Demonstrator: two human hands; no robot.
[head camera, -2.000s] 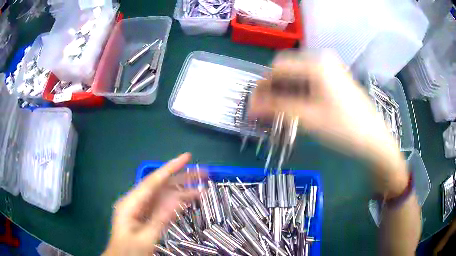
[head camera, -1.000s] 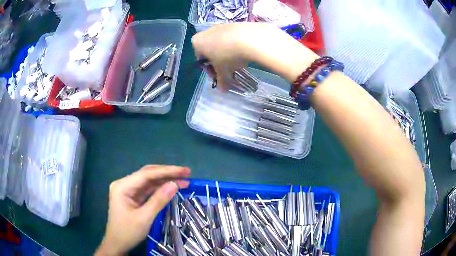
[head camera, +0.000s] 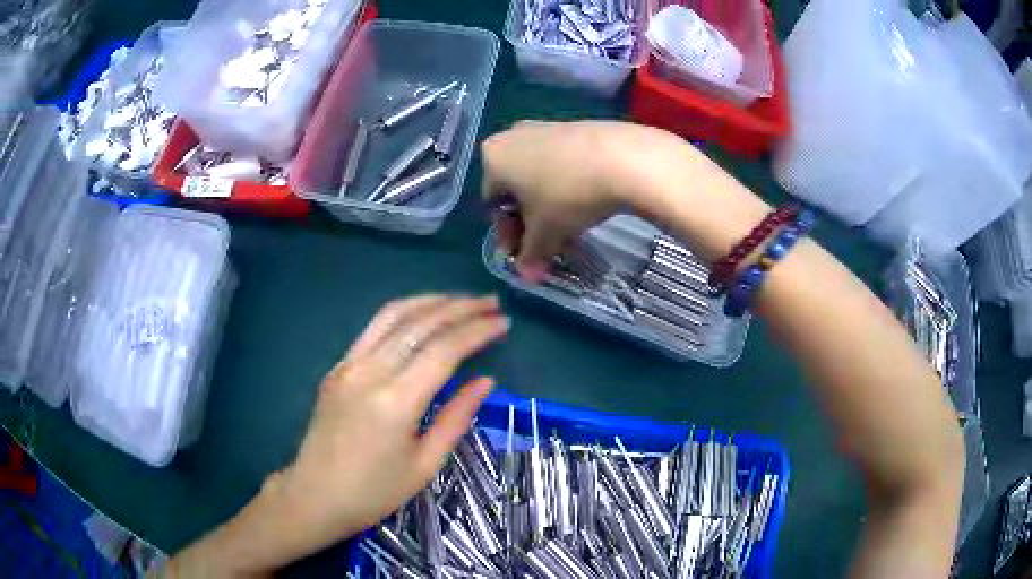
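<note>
My right hand (head camera: 555, 204) reaches into the left end of the clear packing box (head camera: 724, 353), fingers bent down by metal cylinders there; whether it grips any is hidden. Cylinders (head camera: 677, 283) lie in rows at the box's right end. My left hand (head camera: 396, 390) is empty, fingers apart, over the left back corner of the blue parts bin (head camera: 634, 424). The bin is heaped with shiny cylindrical parts (head camera: 555, 498) with thin stems.
A clear side box (head camera: 481, 68) with a few cylinders stands upper left, beside red trays (head camera: 243, 201) of white parts. Closed clear boxes (head camera: 153, 328) are at left. A red tray (head camera: 724, 119) is behind the packing box. Another clear box (head camera: 934, 300) holds metal parts at right.
My right hand came from above the bin to the packing box's left end, where more cylinders now lie. My left hand has moved right and up. The view has shifted.
</note>
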